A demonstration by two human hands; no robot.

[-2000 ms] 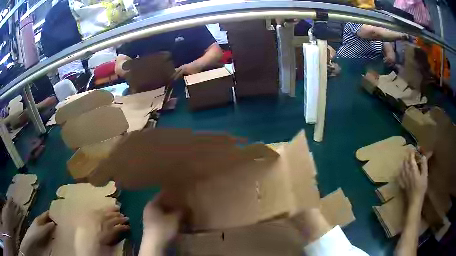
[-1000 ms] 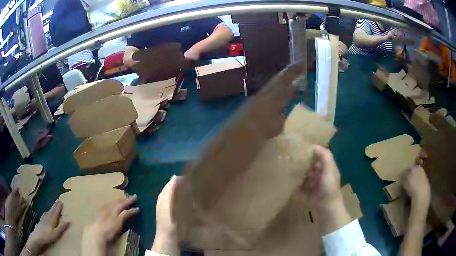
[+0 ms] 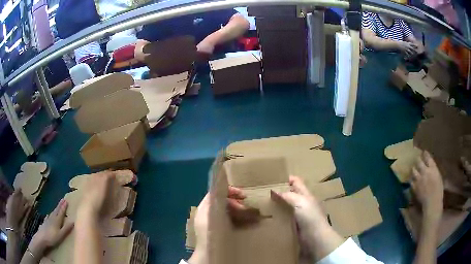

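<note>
A partly folded brown box blank (image 3: 258, 232) stands in front of me, its large panel turned edge-on at the left. My left hand (image 3: 235, 206) holds it from the left, partly hidden behind that panel, with fingers showing inside. My right hand (image 3: 304, 211) grips its right side, thumb near a small tab. A stack of blanks (image 3: 279, 147) lies flat beneath and behind it, with rounded flaps at the far end and a squarish side flap at the right.
Open mailer boxes (image 3: 116, 147) stand at left. Other people's hands work on blanks at left (image 3: 51, 227) and right (image 3: 428, 185). A closed box (image 3: 235, 73) and a tall brown stack (image 3: 281, 46) stand at the far side. A white post (image 3: 342, 75) and metal rail cross above.
The blank, earlier swung and tilted across the view, is now held more upright with a panel folded up. The stack beneath has come into view. Both hands have moved closer together.
</note>
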